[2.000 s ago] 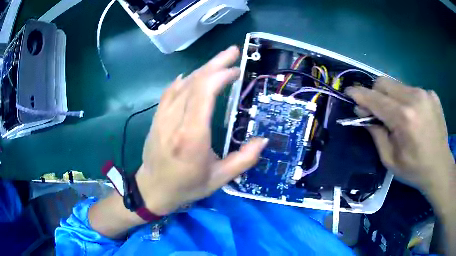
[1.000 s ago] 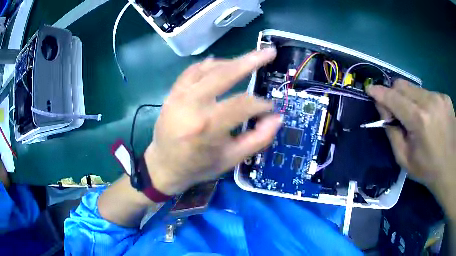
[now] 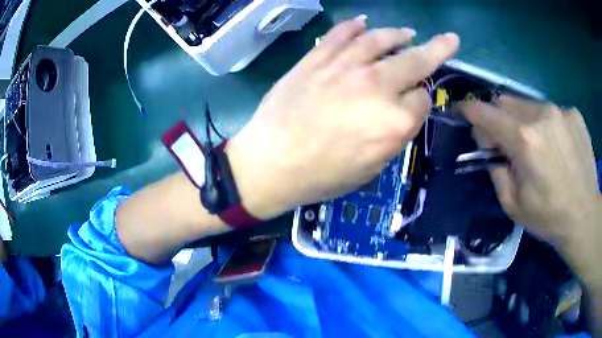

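An open white housing (image 3: 369, 261) lies in front of me with a blue circuit board (image 3: 360, 231), a black block (image 3: 455, 191) and coloured wires inside. My left hand (image 3: 330, 119) is over the housing's upper left part, back of the hand up, and hides the board's top and many wires. Its fingertips are apart with nothing visible in them; the thumb is hidden. My right hand (image 3: 535, 158) is at the housing's right side, fingertips near the yellow component (image 3: 441, 98). It holds a thin silver tool (image 3: 480, 160), possibly tweezers, under the fingers.
Another open white housing (image 3: 244, 46) stands at the top with a thin white cable (image 3: 127, 66) hanging. A grey and white unit (image 3: 59, 125) is at the left on the green mat (image 3: 158, 138). A strip (image 3: 449, 270) hangs over the front rim. Another person's blue sleeve (image 3: 26, 284) shows lower left.
My left hand has moved up and right from the board's left side and now covers its top. My right hand stays at the right side with the silver tool.
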